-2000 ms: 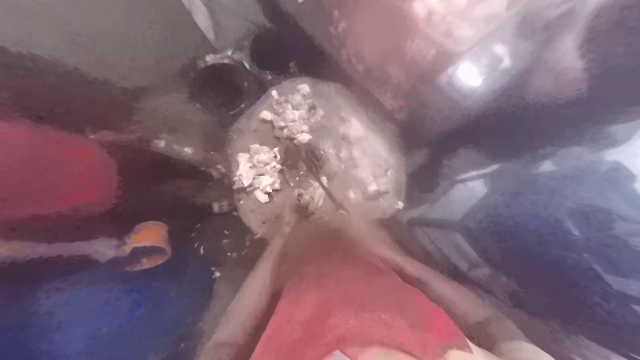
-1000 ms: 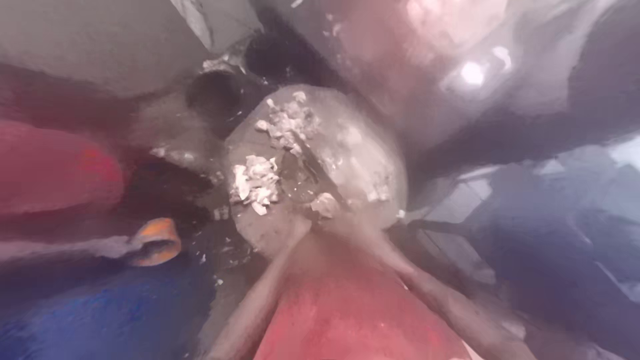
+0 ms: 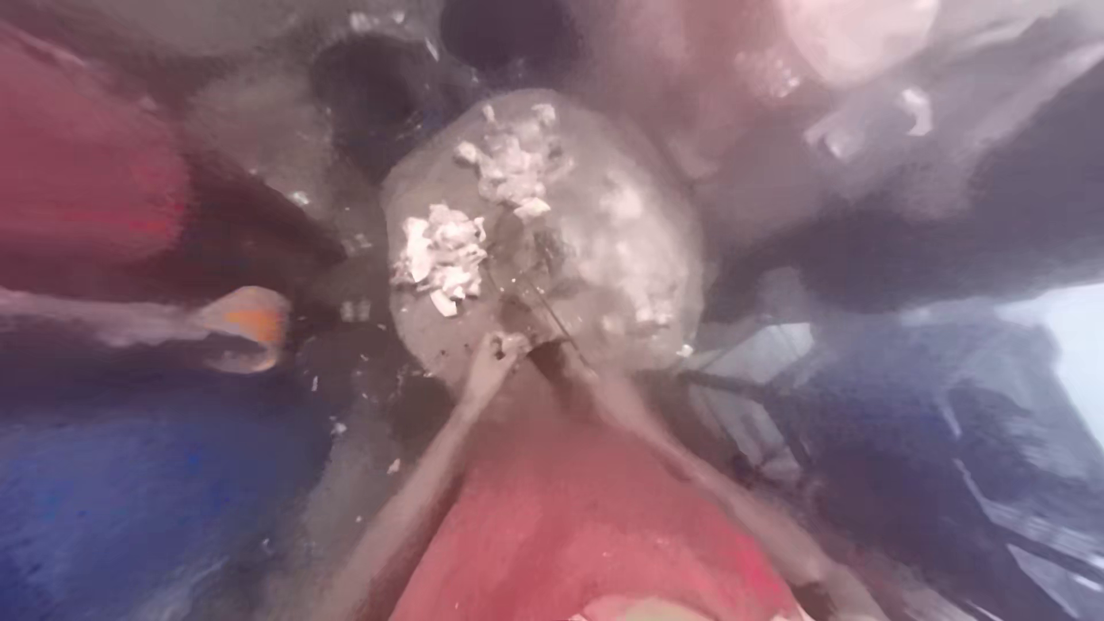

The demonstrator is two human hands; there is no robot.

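Note:
A round, pale work surface (image 3: 595, 323) lies in front of me. My left hand (image 3: 493, 355) is at its near edge, its fingers closed around a small pale chunk (image 3: 511, 345). Just to the right, my right hand (image 3: 576, 369) is blurred; a thin, dark, blade-like tool (image 3: 554, 316) runs forward and left from it, and the grip itself is unclear. One pile of whitish, broken pieces (image 3: 448, 254) sits at the left of the surface, another pile (image 3: 516, 164) toward its far side. Blurry pale material (image 3: 630, 250) covers part of the right side.
Two dark round containers or openings (image 3: 366, 82) (image 3: 509, 30) are beyond the far left edge. On the left, another person's arm (image 3: 103, 317) reaches in, with something orange (image 3: 259, 323) at the hand. Scraps (image 3: 338, 426) litter the ground. A pale-framed object (image 3: 759, 388) stands at right.
My left hand has moved forward a little, and a pale chunk is now at its fingers; one second ago a similar chunk lay between my hands. The blade-like tool has shifted toward me.

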